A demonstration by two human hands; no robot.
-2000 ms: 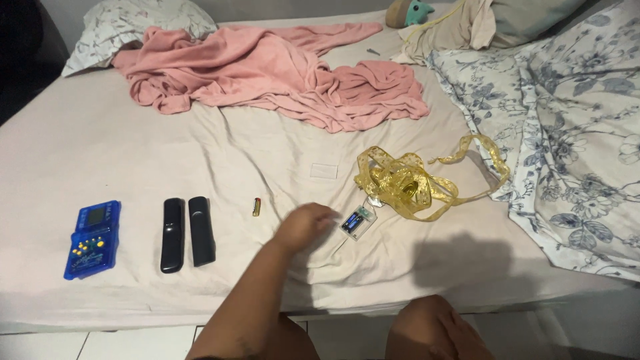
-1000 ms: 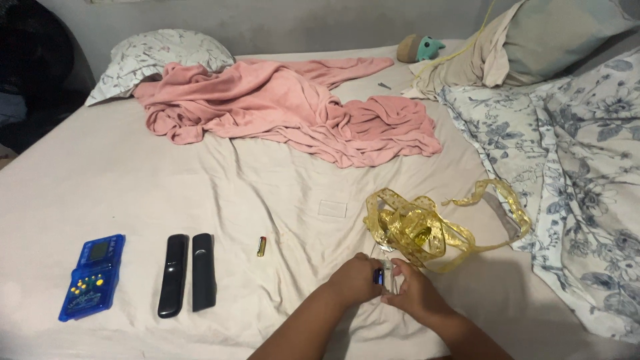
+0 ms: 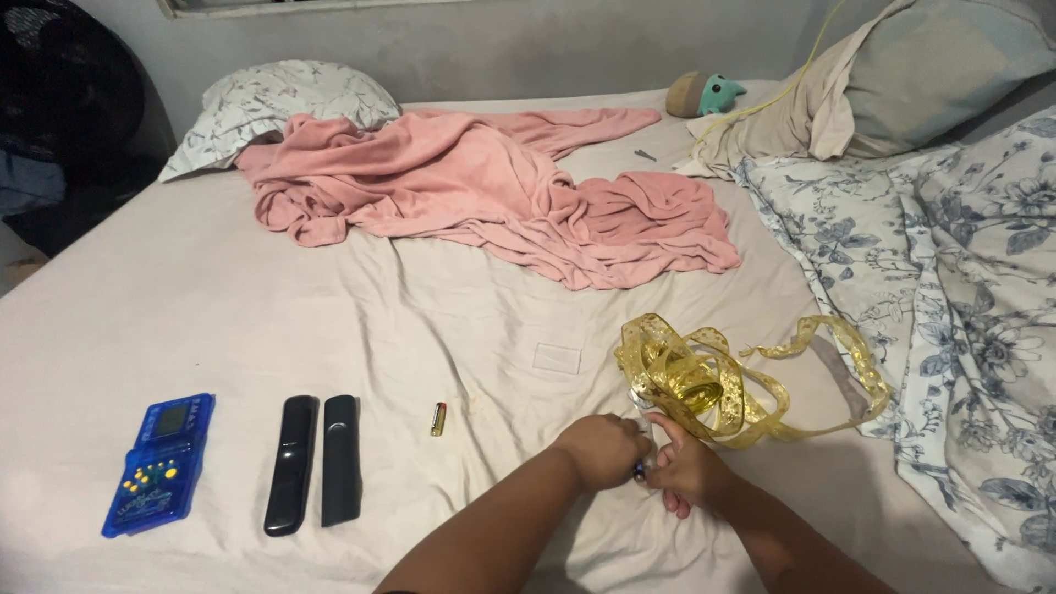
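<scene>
Both my hands meet at the lower right of centre on the bed. My left hand (image 3: 601,452) and my right hand (image 3: 689,470) hold a small clear battery case (image 3: 648,441) between them, mostly hidden by the fingers; the end of a blue battery (image 3: 638,472) shows in it. Just beyond the hands lies a tangled gold ribbon (image 3: 697,392), its loose end curling right. A clear flat plastic piece (image 3: 557,358) lies left of the ribbon. Farther left, a small gold-and-red battery (image 3: 438,419) rests alone on the sheet.
Two black remote controls (image 3: 290,466) (image 3: 341,462) lie side by side, with a blue handheld game (image 3: 161,466) farther left. A pink blanket (image 3: 495,190) spreads across the back. A floral blanket (image 3: 990,330) covers the right side; a plush toy (image 3: 705,95) sits near the wall.
Two seconds ago the battery case lay on the sheet beside my left hand; now both hands hold it. The right hand has come in. The view has tilted up.
</scene>
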